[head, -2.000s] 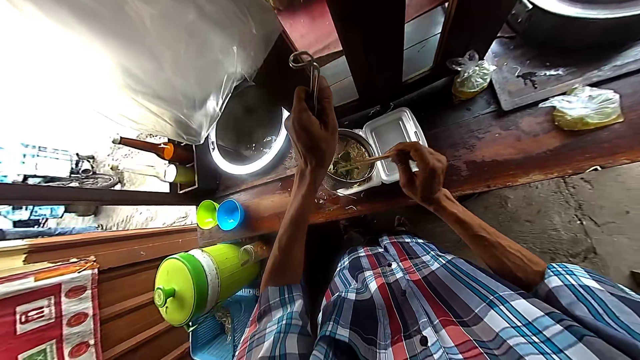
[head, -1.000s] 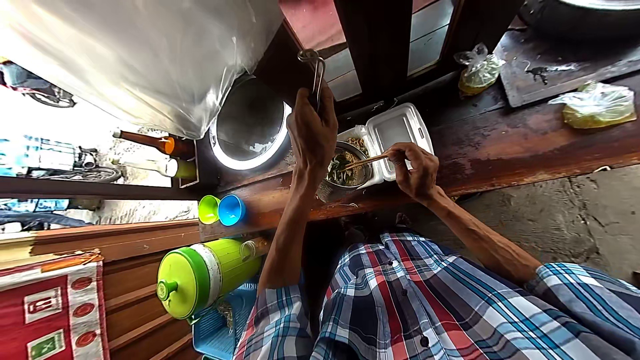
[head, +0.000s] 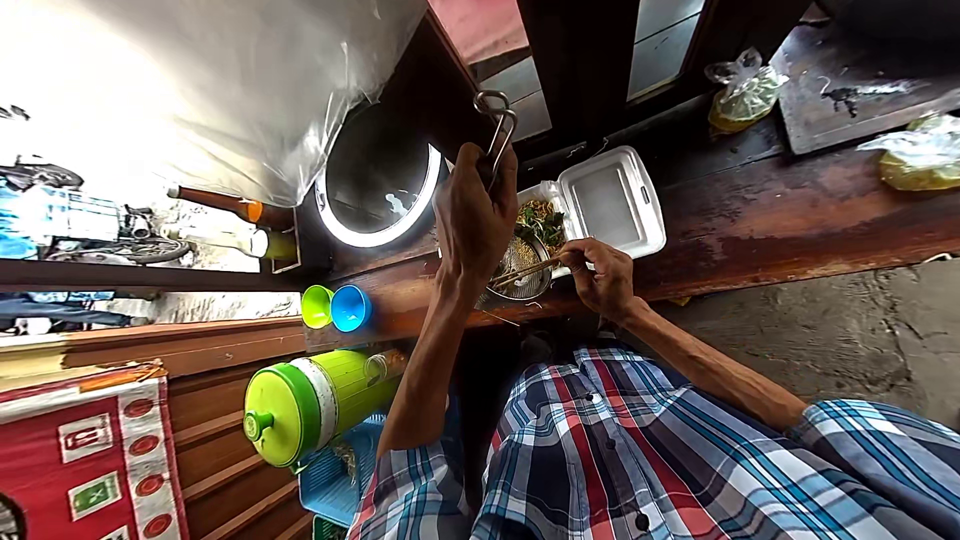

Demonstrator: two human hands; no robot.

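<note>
My left hand (head: 476, 214) is closed round the metal handle (head: 499, 124) of a wire mesh strainer (head: 521, 270), whose hooked end sticks up past my fingers. The strainer's basket hangs tilted at the near side of an open white foam box (head: 611, 199). Noodles with green leaves (head: 541, 223) lie in the box's left half, partly hidden behind my left hand. Between the fingers of my right hand (head: 600, 277) are thin wooden chopsticks (head: 525, 271), their tips over the mesh.
A large pot (head: 379, 176) stands left of my left hand, near plastic sheeting. Green (head: 317, 306) and blue (head: 351, 307) cups sit by the counter's left end, above a green drink jug (head: 322, 405). Knotted plastic bags (head: 746, 94) and a metal tray (head: 862, 86) are at right.
The leafy noodles seen in the strainer one second ago now lie in the foam box. The strainer has tilted, and its mesh shows mostly bare. Both hands keep their hold.
</note>
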